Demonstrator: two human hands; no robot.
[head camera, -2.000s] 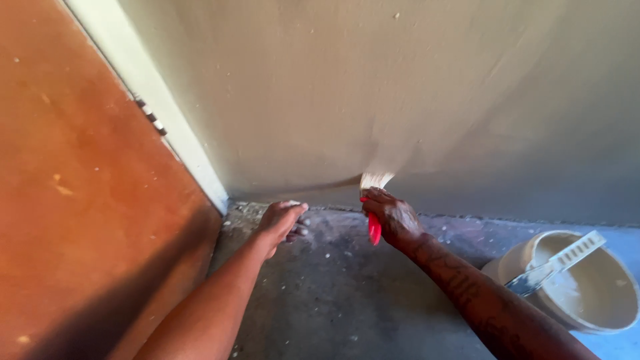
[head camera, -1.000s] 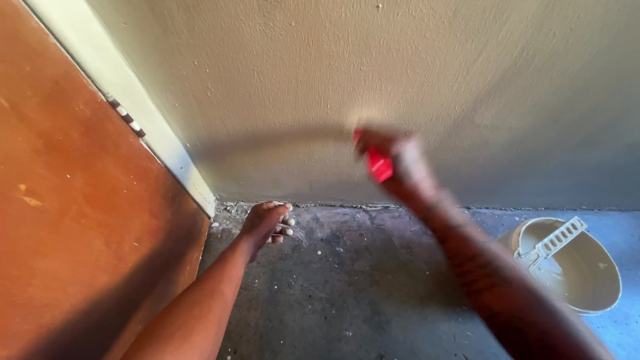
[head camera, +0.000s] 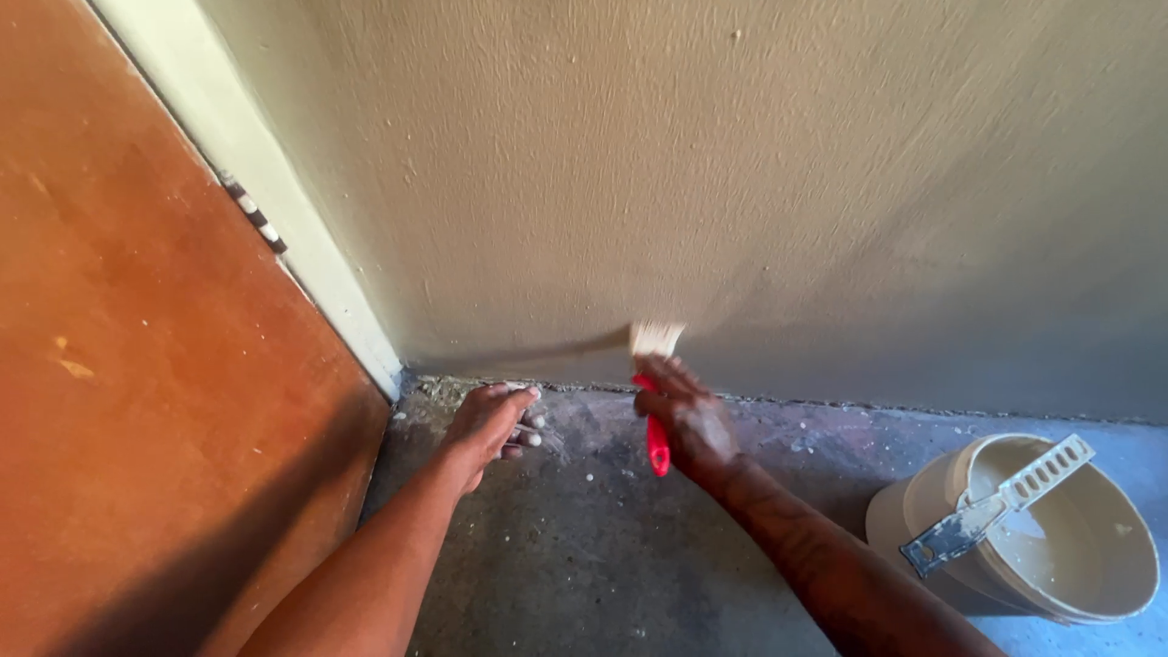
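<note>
My right hand (head camera: 689, 420) grips a paintbrush (head camera: 657, 339) with a red handle, its pale bristles pointing up against the lower part of the beige wall (head camera: 693, 182). The handle's end hangs down below the palm. My left hand (head camera: 502, 420) is near the foot of the wall, left of the brush, with its fingers loosely curled and nothing seen in them. Part of its palm is hidden. On the right, a plastic bucket (head camera: 912, 511) holds pale liquid, and a slotted plastic tool (head camera: 999, 502) with a dark end rests over its rim.
An orange-brown door (head camera: 182, 365) stands at the left, with a striped-looking hinge (head camera: 254, 214) on its pale frame (head camera: 265, 155). The grey concrete floor (head camera: 566, 566) bears paint specks. Crumbly debris (head camera: 438, 391) lies in the corner by the frame.
My right hand, blurred higher on the wall a second ago, has come down with the brush to just above the floor line. My left hand has stayed low by the wall.
</note>
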